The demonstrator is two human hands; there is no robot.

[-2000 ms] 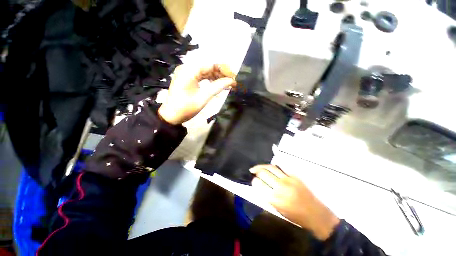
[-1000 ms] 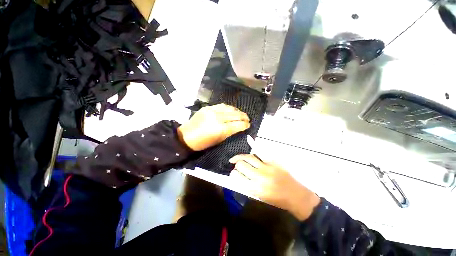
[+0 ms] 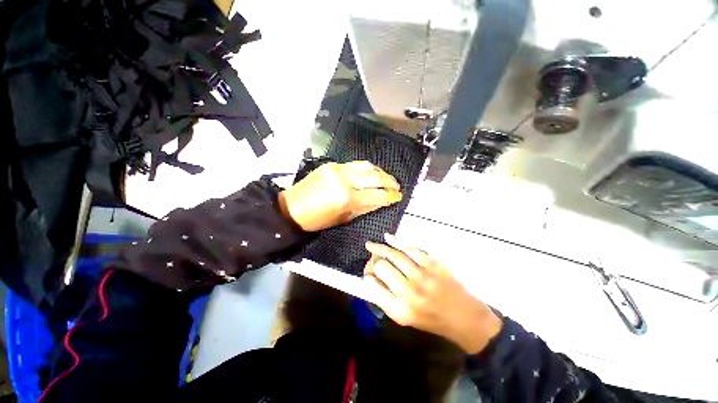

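A black mesh pocket [image 3: 378, 157] lies on the white machine table, its upper right corner at the presser foot and needle [image 3: 429, 135]. Part of the camouflage panel [image 3: 340, 98] shows beyond it, beside the machine head. My left hand [image 3: 342, 193] lies flat on the mesh, palm down, fingers pointing right. My right hand [image 3: 421, 291] rests at the mesh's lower right edge, fingertips on or at the edge; whether it pinches the fabric is hidden. The sewing machine [image 3: 394, 55] stands above the work.
Thread snips [image 3: 620, 297] lie on the table at right. A strap pile with buckles [image 3: 157, 86] covers the upper left. A grey guard [image 3: 482, 86] slants in front of the needle area. A control panel [image 3: 661, 189] is at right. A blue plastic bin [image 3: 27, 338] is at lower left.
My left hand was raised off the work two seconds ago and now lies on the mesh. My right hand stays at the fabric's lower edge. The view has shifted.
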